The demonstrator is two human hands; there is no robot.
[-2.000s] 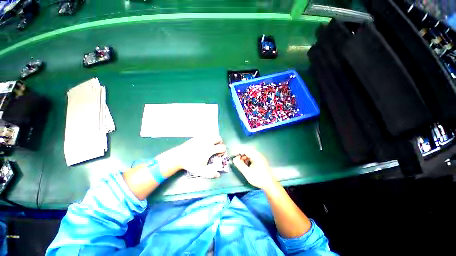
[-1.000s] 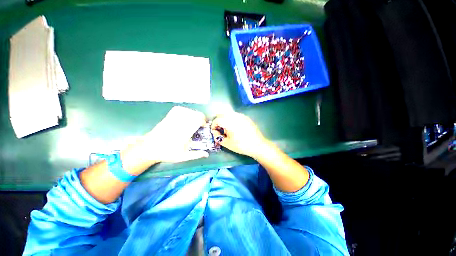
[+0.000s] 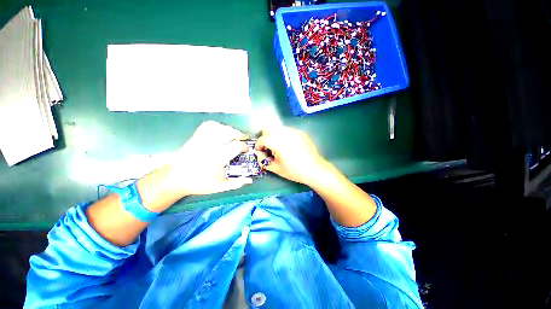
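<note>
A small circuit board (image 3: 243,164) with silvery and dark components is held near the bench's front edge. My left hand (image 3: 211,158) grips it from the left, with the fingers above and the thumb below. My right hand (image 3: 290,156) is at the board's right edge, with its fingertips pinched on a small reddish-dark part (image 3: 266,161). The fingers hide how this part meets the board. A blue parts bin (image 3: 394,57) at the upper right holds a heap of small red, white, blue and dark wired parts (image 3: 332,60).
A white sheet (image 3: 178,78) lies on the green bench (image 3: 163,18). Stacked beige sheets (image 3: 24,90) lie at the far left. A slim silvery tool (image 3: 392,119) is below the bin. A black housing (image 3: 293,5) touches the top edge. Dark foam trays (image 3: 477,78) stand at the right.
The view has tilted down, then shifted slightly, so the far bench units have left the picture. My right fingers have closed in from beside the board to its right edge. My left hand still holds it.
</note>
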